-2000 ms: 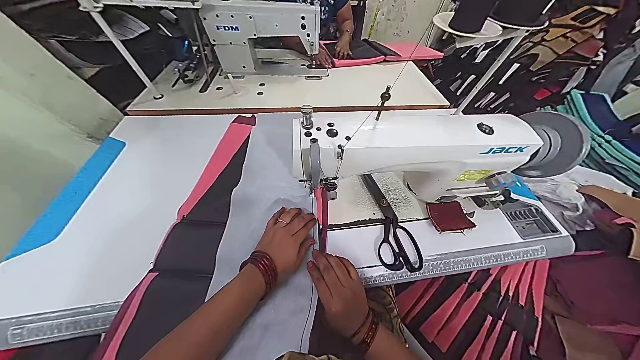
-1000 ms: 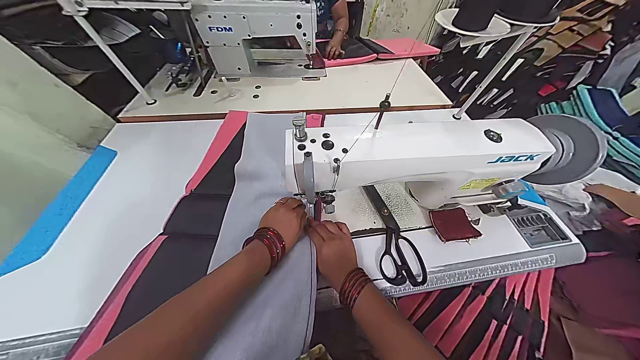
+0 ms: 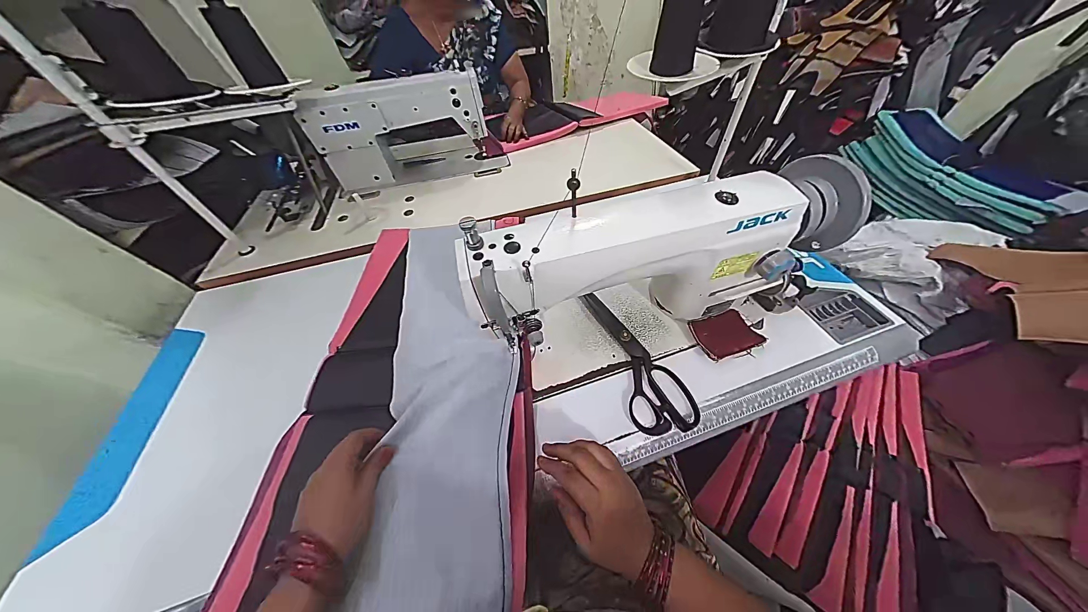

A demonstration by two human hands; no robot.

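A long grey fabric panel (image 3: 450,416), backed by black and pink pieces (image 3: 353,365), runs under the needle area of a white Jack sewing machine (image 3: 629,246). My left hand (image 3: 344,484) lies on the panel's left part, thumb against the grey cloth; whether it pinches a fold is unclear. Beside the panel's right edge is my right hand (image 3: 599,506), fingers loosely bent and apart, with nothing seen in it. A dark seam line and a maroon and pink strip (image 3: 520,459) run along that edge. Black-handled scissors (image 3: 650,374) lie right of the needle.
A maroon scrap (image 3: 727,333) lies by the machine's base. Black and pink cut pieces (image 3: 816,484) hang at the right, near stacked teal pieces (image 3: 943,178). Across the table, a co-worker's hand (image 3: 514,123) rests on fabric at an FDM sewing machine (image 3: 395,132).
Both hands have moved back from the needle area toward the near edge and apart from each other. The view has tilted up, showing more of the co-worker.
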